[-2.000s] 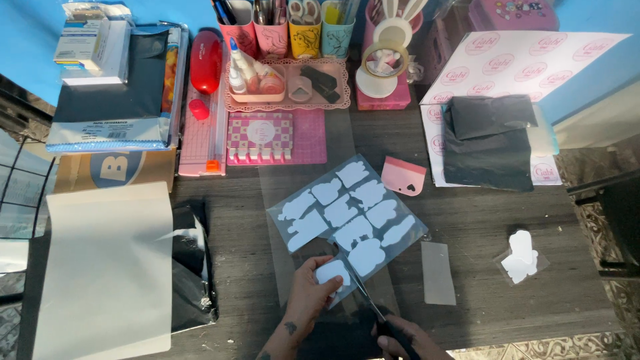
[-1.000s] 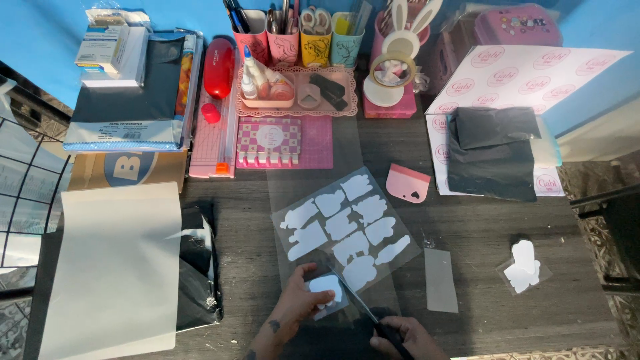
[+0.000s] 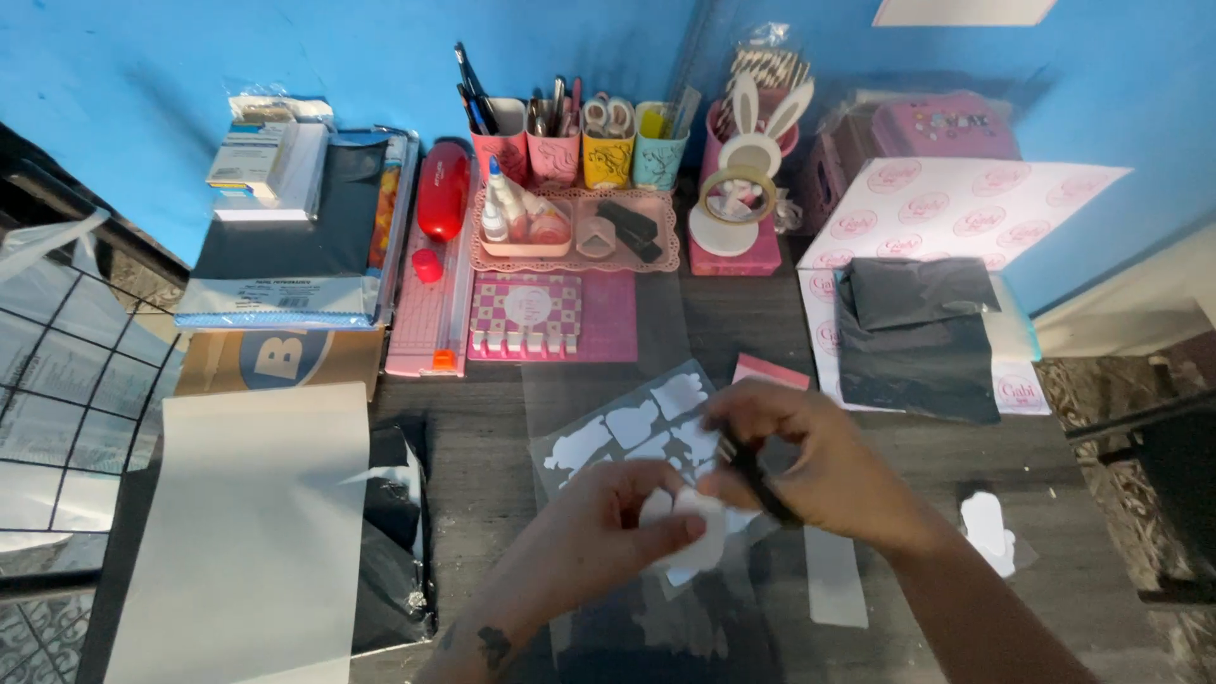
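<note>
My left hand (image 3: pixel 632 518) pinches a small white cut-out (image 3: pixel 698 537) between thumb and fingers, low in the middle of the view. Close against it on the right, my right hand (image 3: pixel 793 456) holds dark-handled scissors (image 3: pixel 760 480), blurred and partly hidden by the fingers. Its thumb and fingertips are at the cut-out's upper edge. Behind both hands lies a clear sheet with several white shapes (image 3: pixel 632 423), partly covered by them. Another white cut-out on clear film (image 3: pixel 986 534) rests at the right of the dark table.
A translucent sheet (image 3: pixel 247 532) lies at the left over a black package (image 3: pixel 404 541). Along the back stand a pink paper trimmer (image 3: pixel 423 323), a pink tray (image 3: pixel 674 261) and pen cups (image 3: pixel 608 161). A pale strip (image 3: pixel 836 579) lies right of my hands, below printed card (image 3: pixel 959 218).
The scissors have come up from the lower right with my right hand, which now meets my left hand at the cut-out. The view has tilted upward.
</note>
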